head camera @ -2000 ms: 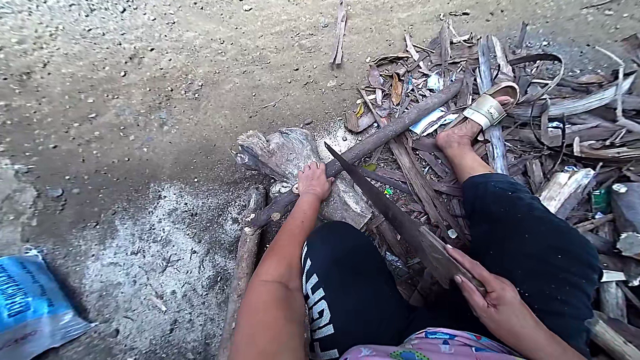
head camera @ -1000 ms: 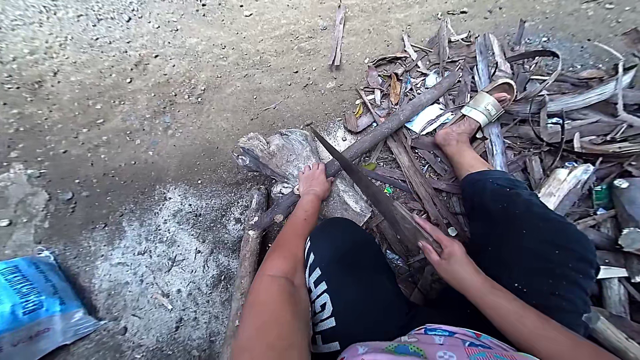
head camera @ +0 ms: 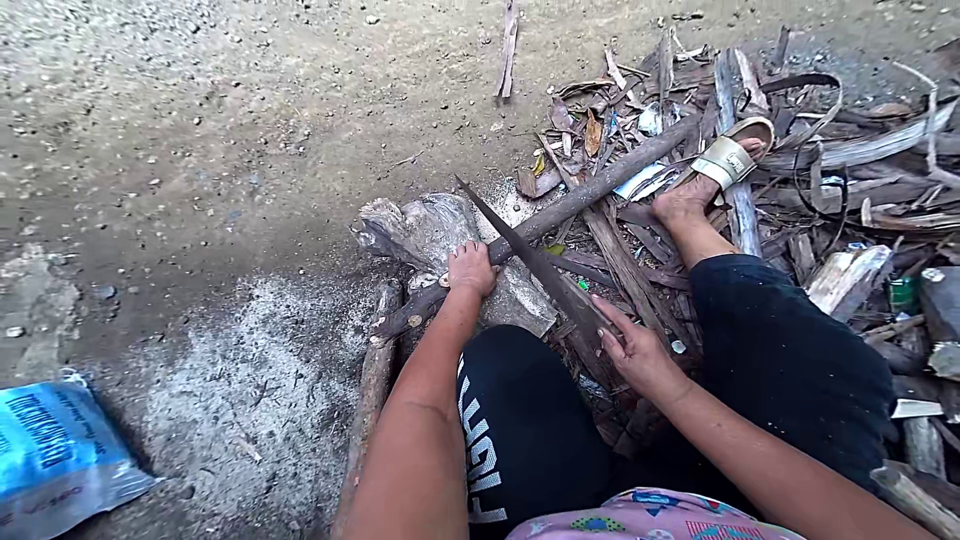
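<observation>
My left hand (head camera: 471, 268) grips a long wooden branch (head camera: 592, 187) that lies slantwise across a weathered wood block (head camera: 442, 225). The dark blade of a handsaw (head camera: 536, 259) crosses the branch just to the right of that hand, its narrow tip pointing up and left. At the saw's wide rear end is my right hand (head camera: 637, 356), closed around the handle, which the fingers mostly hide. Pale sawdust (head camera: 510, 202) lies on the ground beside the block.
Bark strips and split wood (head camera: 847, 150) cover the ground at right, under my sandalled foot (head camera: 724, 161). Another branch (head camera: 375, 382) lies left of my knee. A blue plastic bag (head camera: 64, 450) sits at lower left, near whitish ash (head camera: 247, 397). One bark strip (head camera: 508, 52) lies at top.
Since two seconds ago, my right hand and the saw have moved up and left across the branch, then slightly back from one second ago. My left hand stays on the branch.
</observation>
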